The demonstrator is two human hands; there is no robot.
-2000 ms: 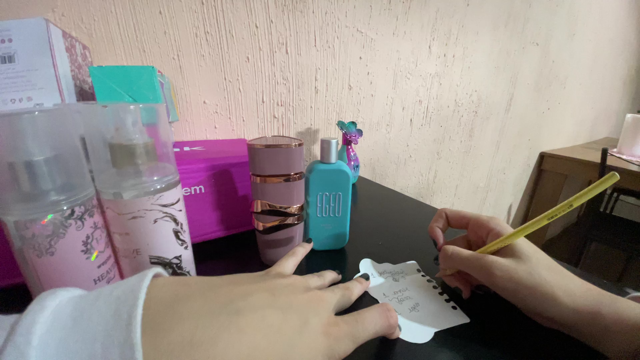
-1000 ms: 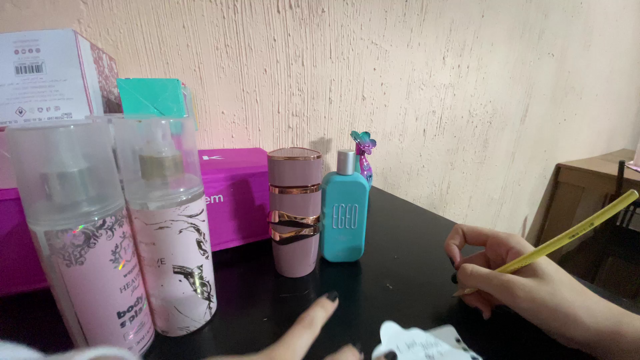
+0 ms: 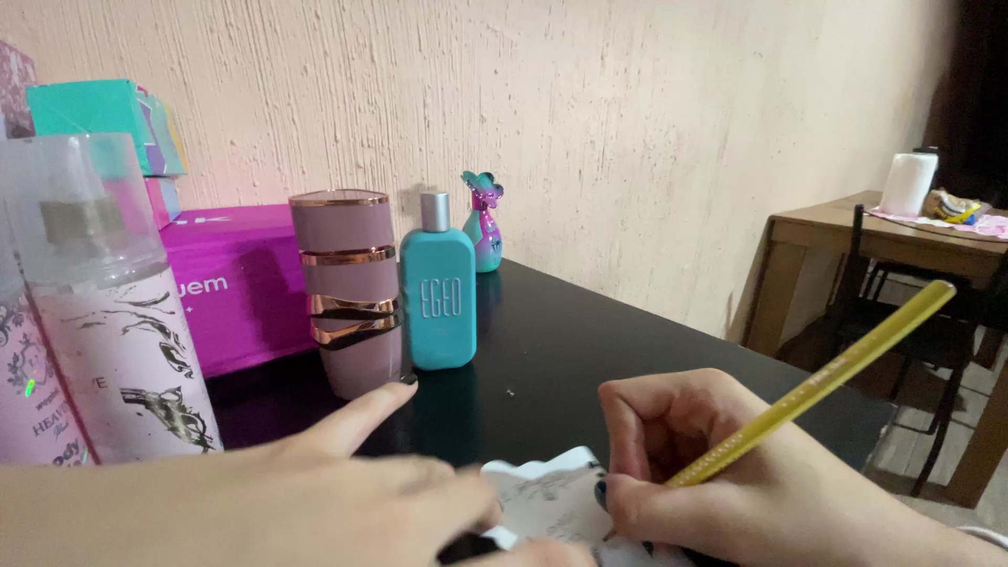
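Note:
A yellow pencil (image 3: 819, 382) is gripped in my right hand (image 3: 701, 465), its tip low over a small white sheet of notepaper (image 3: 543, 496) with scalloped edges and handwriting. My left hand (image 3: 339, 496) is spread over the black tabletop (image 3: 535, 354), fingers apart, partly blurred, some fingertips at the paper's left edge; whether they press on it I cannot tell. Its index fingertip points to the base of a mauve bottle (image 3: 346, 276) with copper bands. Beside that bottle stands a teal perfume bottle (image 3: 438, 299) with a silver cap.
Behind stands a purple and teal flower-topped bottle (image 3: 487, 228). At left are clear-capped body spray bottles (image 3: 118, 339), a magenta box (image 3: 252, 307) and a green box (image 3: 87, 118). A textured wall runs behind. Farther right are a wooden table (image 3: 819, 224) and a black chair (image 3: 906, 331).
The view has shifted repeatedly. Since one second ago, more of my left hand and the paper has come into sight. The pencil remains in my right hand.

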